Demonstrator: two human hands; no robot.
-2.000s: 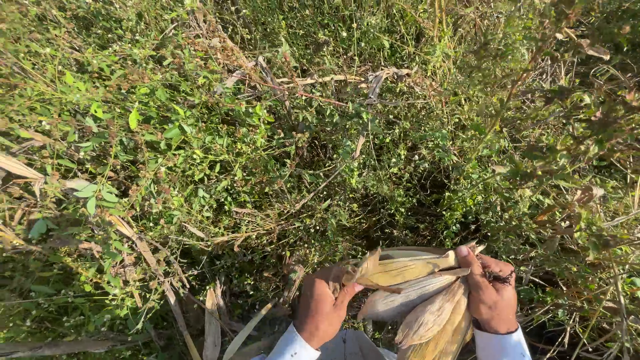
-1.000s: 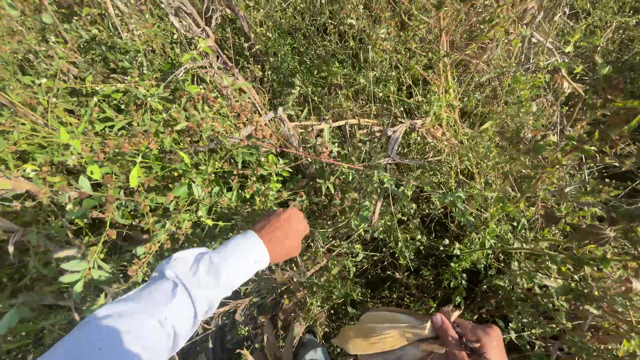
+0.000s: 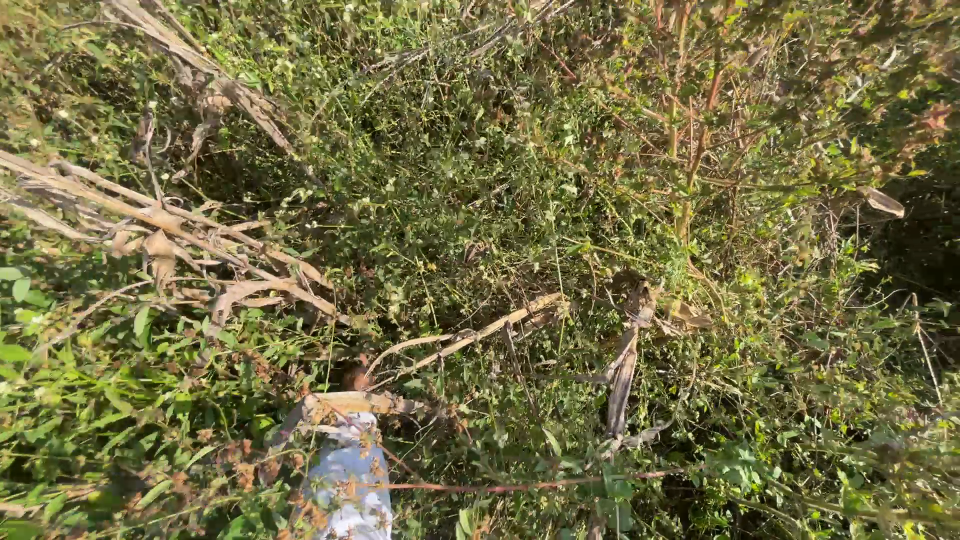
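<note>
My left hand (image 3: 355,375) reaches into the weeds at the lower left of the head view, mostly hidden by leaves and a dry maize stalk (image 3: 375,403) that crosses over the wrist. Its fingers are hidden, so what they touch cannot be told. The pale sleeve (image 3: 351,480) runs down to the bottom edge behind thin reddish stems. Beyond the hand, a dry tan leaf or stalk (image 3: 480,335) slants up to the right. My right hand is out of view, and so are the dry husks.
Fallen dry stalks (image 3: 187,229) lie across the left side. A shrivelled grey-brown leaf (image 3: 624,375) hangs right of centre. Taller reddish-stemmed weeds (image 3: 694,165) rise at the upper right. A thin red stem (image 3: 517,486) crosses low in front, among dense green weeds (image 3: 450,225).
My left hand let go of the husks and has reached forward into the weeds. My right hand, earlier holding the husks, has left the view. The view has shifted forward.
</note>
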